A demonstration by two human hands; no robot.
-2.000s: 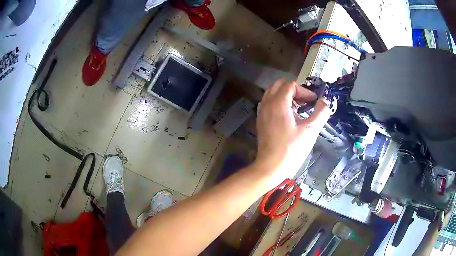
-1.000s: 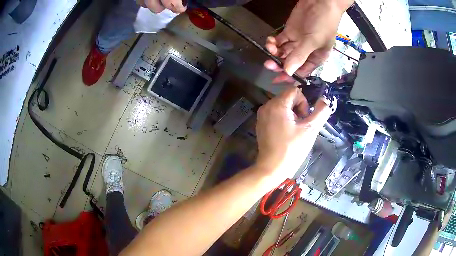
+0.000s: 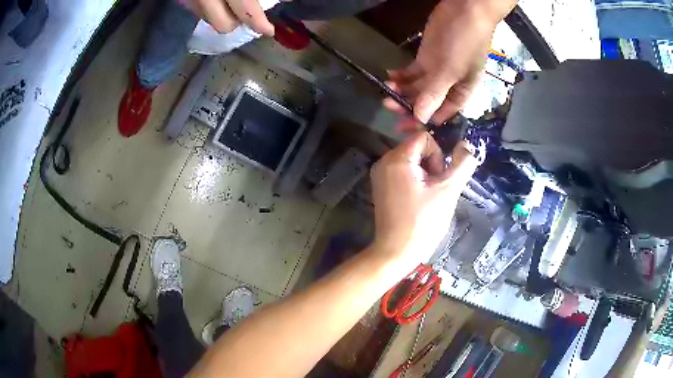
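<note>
My left hand (image 3: 413,184) reaches in from the bottom, with its fingertips closed at the small dark metal cluster (image 3: 472,136) at the end of the grey machine head (image 3: 583,118). What lies between the fingertips is too small and dark to make out. My right hand is not in view. Another person's hands (image 3: 450,63) hold a long dark screwdriver (image 3: 347,60), one at its handle and one along its shaft. The screwdriver's tip is at the cluster, close to my fingers, and is partly hidden.
Red-handled scissors (image 3: 411,294) lie at the table edge, above a wooden shelf with slim tools (image 3: 480,362). A pinkish thread cone (image 3: 564,303) is beside the machine. A foot pedal (image 3: 260,129), the other person's red shoe (image 3: 135,107) and a black strap (image 3: 81,207) are on the floor.
The other person's hands have come in from the top with the screwdriver, its tip reaching the cluster. My left hand stays at the cluster. The view has shifted slightly.
</note>
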